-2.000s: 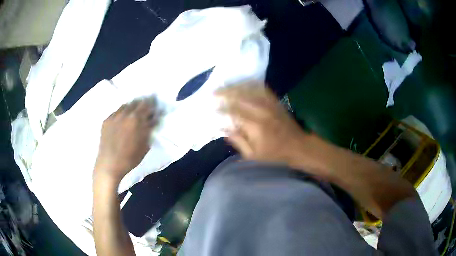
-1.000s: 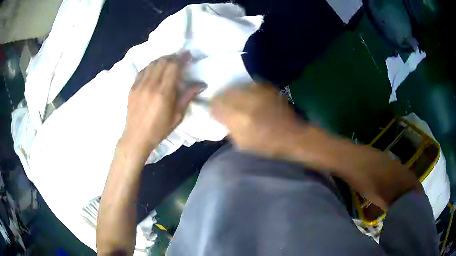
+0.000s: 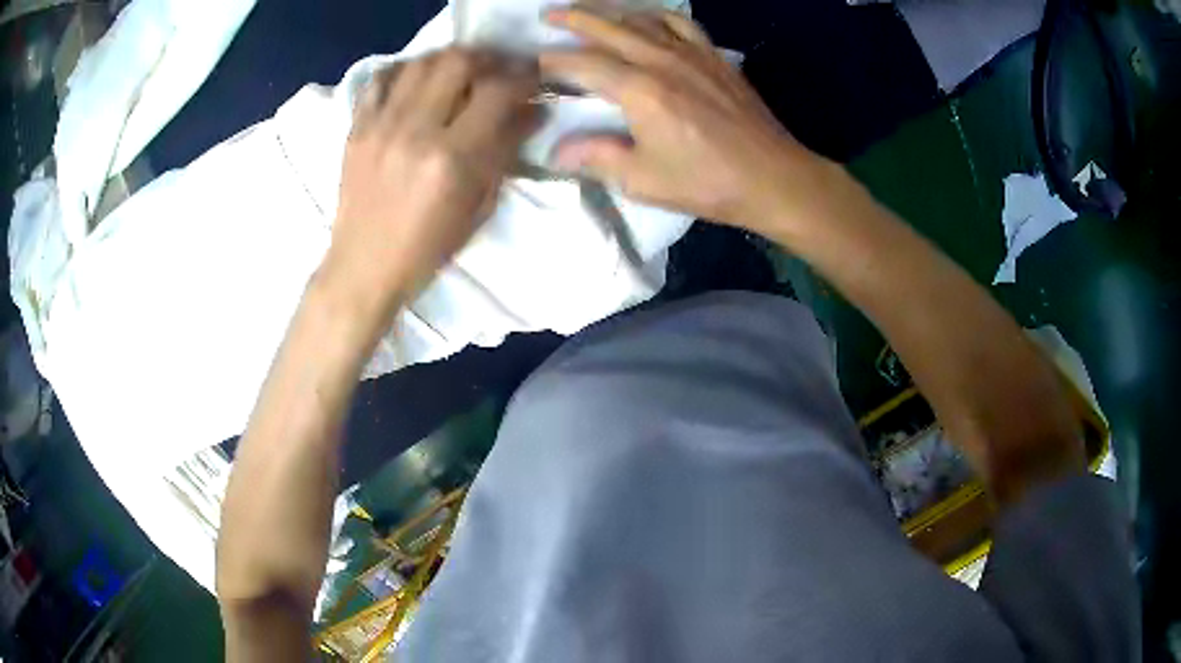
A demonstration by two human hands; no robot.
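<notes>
A large white garment panel lies over the dark navy table cover, with folds and creases around its upper end. My left hand is on the panel, back up, fingers bent at the cloth; its fingertips are blurred. My right hand is just to its right on the upper end of the panel, thumb and fingers apart around the cloth. Whether either hand pinches the cloth is hidden or blurred.
More white cloth is draped at the upper left. A torn white scrap and a dark looping hose are at the right. Yellow-framed baskets show below the table edge. A pale sheet is at the top right.
Both hands have moved up and away from me on the panel. The panel's upper end has shifted and is now more creased. The slit-like dark opening seen earliest is no longer visible.
</notes>
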